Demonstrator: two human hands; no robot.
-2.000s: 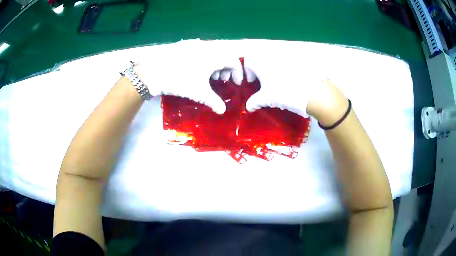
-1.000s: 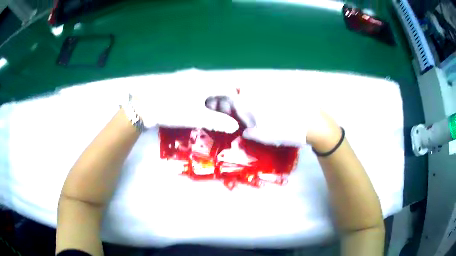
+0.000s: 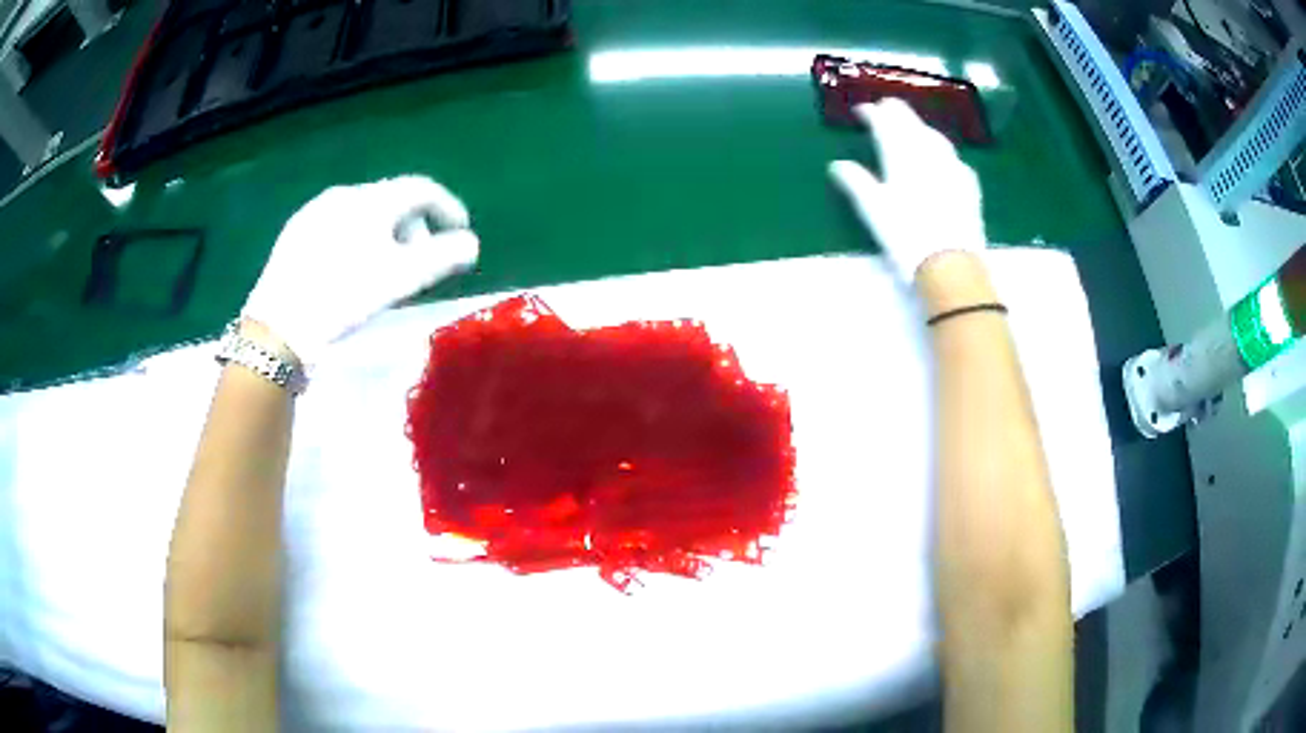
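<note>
A loose, ragged pile of translucent red film pieces (image 3: 602, 444) lies on the white cover in front of me. My right hand (image 3: 912, 179), in a white glove, reaches over the green belt with its fingers spread. Its fingertips overlap the near edge of a black frame filled with dark red film (image 3: 924, 103); a grip on it does not show. My left hand (image 3: 365, 258), also white-gloved, is over the belt's near edge at the left of the pile. Its fingers are curled, with a gap to the thumb and nothing visible in it.
An empty black frame (image 3: 148, 269) lies on the green belt (image 3: 645, 186) at left. A large black pocketed tray (image 3: 330, 65) with a red edge is at the far left. The white cover (image 3: 859, 573) spans the front. A green-banded signal light (image 3: 1260, 327) and white machine (image 3: 1239, 473) stand right.
My hands were together over the pile with a dark piece between them. They have parted, left hand to the left, right hand out to the filled frame. The pile is uncovered. The view has shifted.
</note>
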